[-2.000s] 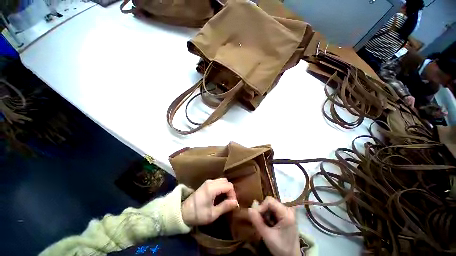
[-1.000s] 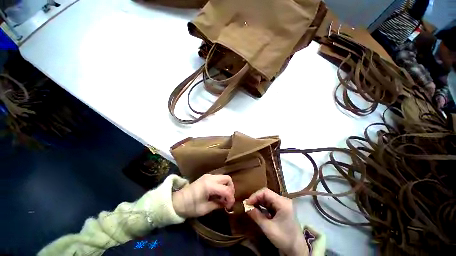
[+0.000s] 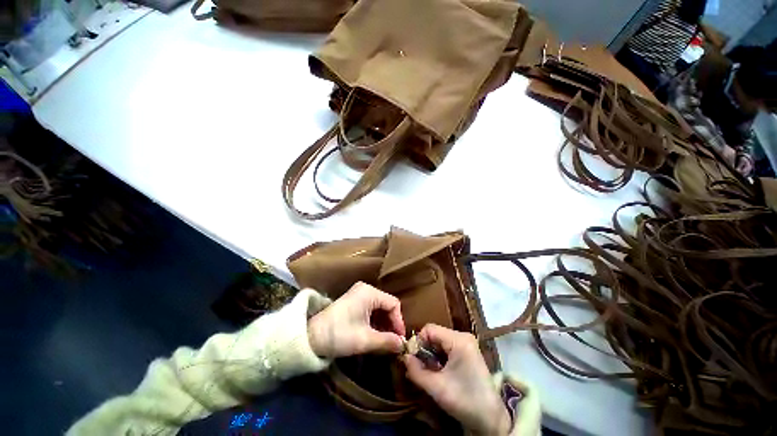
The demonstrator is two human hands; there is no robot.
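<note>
A brown tote bag lies open at the table's near edge and over my lap, its handle loop stretching to the right. My left hand and my right hand meet over the bag's mouth, thumbs and fingertips pinched together. A small pale piece sits between the fingertips; it is too small to name. A dark, narrow object shows in my right hand, mostly hidden by the fingers. It may be the thread snips.
Stacked brown bags lie ahead on the white table, handles toward me. A large tangle of brown straps fills the right side. A person in a striped top is at the upper right. Brown strips are at the far left.
My hands have come together at the fingertips; they were slightly apart before. The pale piece was at my right fingertips and is now between both hands. The bag has hardly moved.
</note>
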